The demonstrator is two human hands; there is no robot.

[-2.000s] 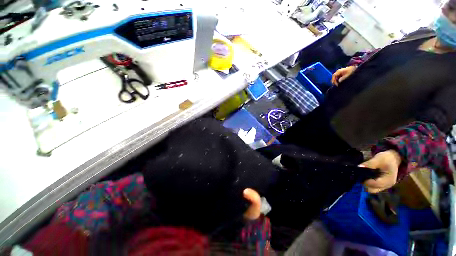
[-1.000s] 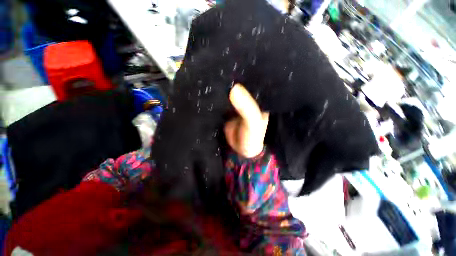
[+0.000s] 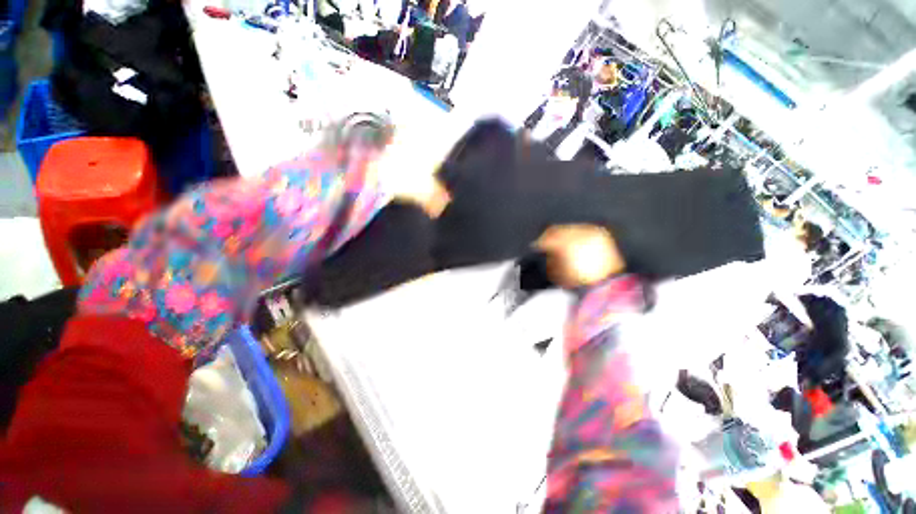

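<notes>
A black garment panel [image 3: 683, 216] is stretched across the white machine table [image 3: 452, 371] in the head view, with its left part reaching the table's front edge. My left hand [image 3: 420, 191] is blurred and lies at the cloth's upper left part; how its fingers hold the cloth is hard to see. My right hand [image 3: 583, 255] is on the middle of the cloth, also blurred, with its fingers on the dark fabric. The machine head is not in view.
A red stool [image 3: 95, 191] stands at the left, beside a blue basket [image 3: 45, 131] and a pile of dark cloth [image 3: 136, 60]. A blue basket [image 3: 263, 397] with white material is below the table edge. Blurred machines and work lie at the right.
The black cloth has come down from in front of the view to the table. My left arm has reached forward over the table's left side. The view has turned left since the earliest frame.
</notes>
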